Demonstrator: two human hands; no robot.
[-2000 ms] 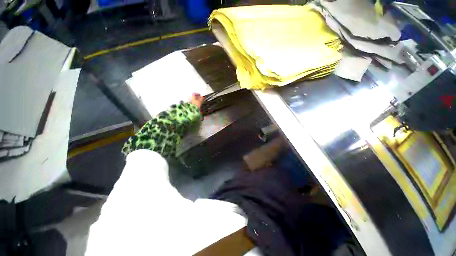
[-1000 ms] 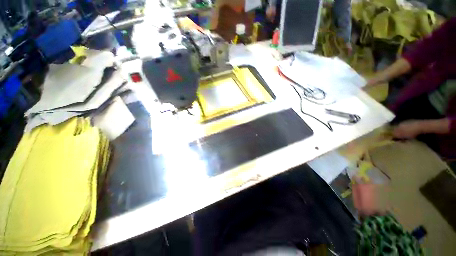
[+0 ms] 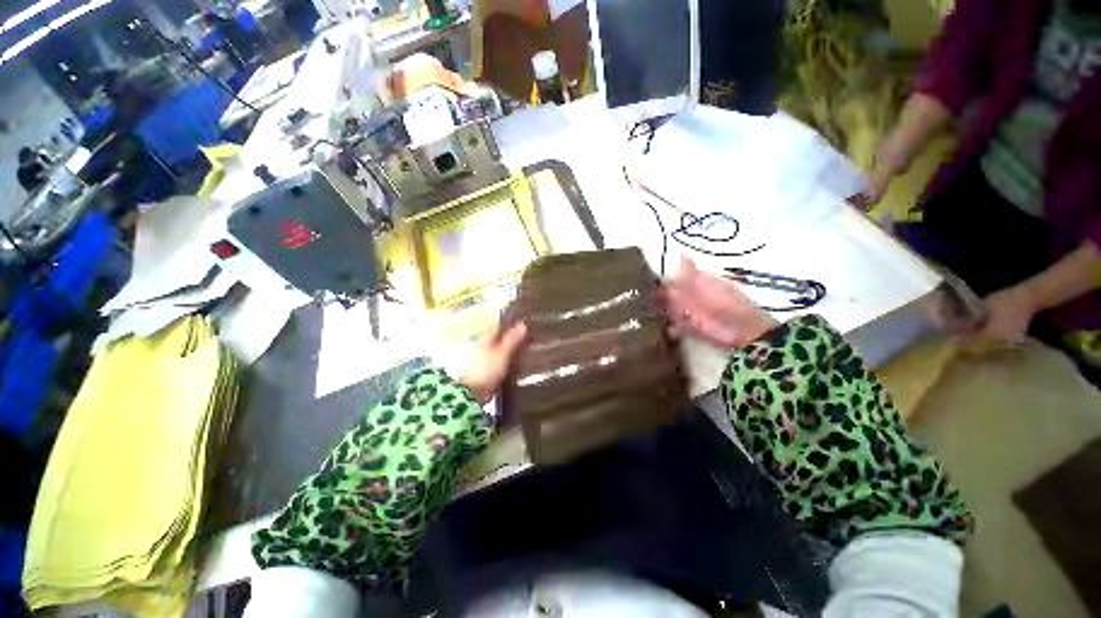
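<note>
A dark brown piece (image 3: 595, 350), seemingly bent with shiny streaks across it, is held up over the near edge of the white table. My left hand (image 3: 489, 360) grips its left side, and my right hand (image 3: 715, 304) grips its right side. Whether it is one piece or several layers, I cannot tell. The yellow-edged clamp frame (image 3: 479, 242) lies just behind it on the machine bed. The grey sewing head with a red mark (image 3: 304, 232) is to the left of the frame.
A yellow panel stack (image 3: 130, 465) is at left, with grey sheets (image 3: 181, 268) behind it. A black cord (image 3: 706, 226) and slim snips (image 3: 773, 285) lie on the white table (image 3: 863, 302). A screen (image 3: 646, 51) stands behind. Another person's hands (image 3: 1005, 316) are at right, near tan pieces (image 3: 996, 404).
The view has swung from the left-hand stacks to the machine. Both hands now hold the brown piece in front; a second ago one sleeved arm was low at right.
</note>
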